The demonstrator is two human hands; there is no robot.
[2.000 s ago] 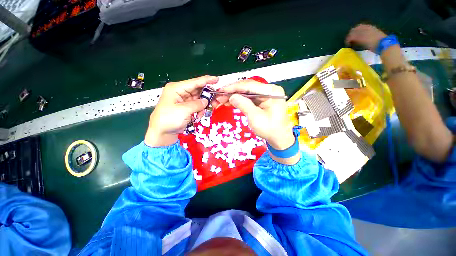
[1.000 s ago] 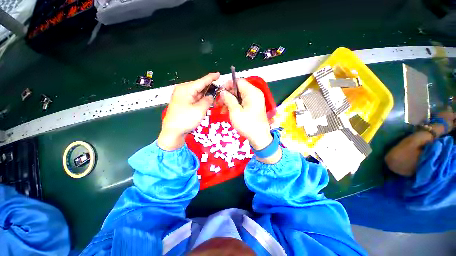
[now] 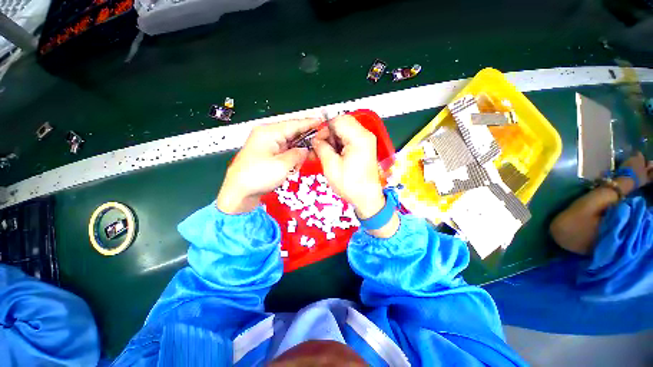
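My left hand [image 3: 261, 161] holds a small dark electronic module [image 3: 304, 139] between its fingertips, above the far part of the red tray [image 3: 322, 252]. My right hand [image 3: 351, 161], with a blue wrist strap [image 3: 381, 213], is close against it and holds thin grey tweezers [image 3: 331, 127], partly hidden by the fingers. The fingertips of both hands meet at the module and hide part of it. Many small white pieces [image 3: 315, 204] lie scattered in the red tray below the hands.
A yellow tray [image 3: 548, 143] with striped and plain sheets [image 3: 487, 218] stands right of the red one. Modules [image 3: 222, 112] lie on the dark green belt [image 3: 286, 79] beyond the white strip. A tape roll [image 3: 93, 228] rings a module at left. A neighbour's arm [image 3: 580, 218] and flat board [image 3: 594, 136] are at right.
The tweezers have swung from pointing right to upright, then sunk lower between my fingers. Belt modules have shifted right. The neighbour's arm has drawn back toward the lower right, where the flat board now shows.
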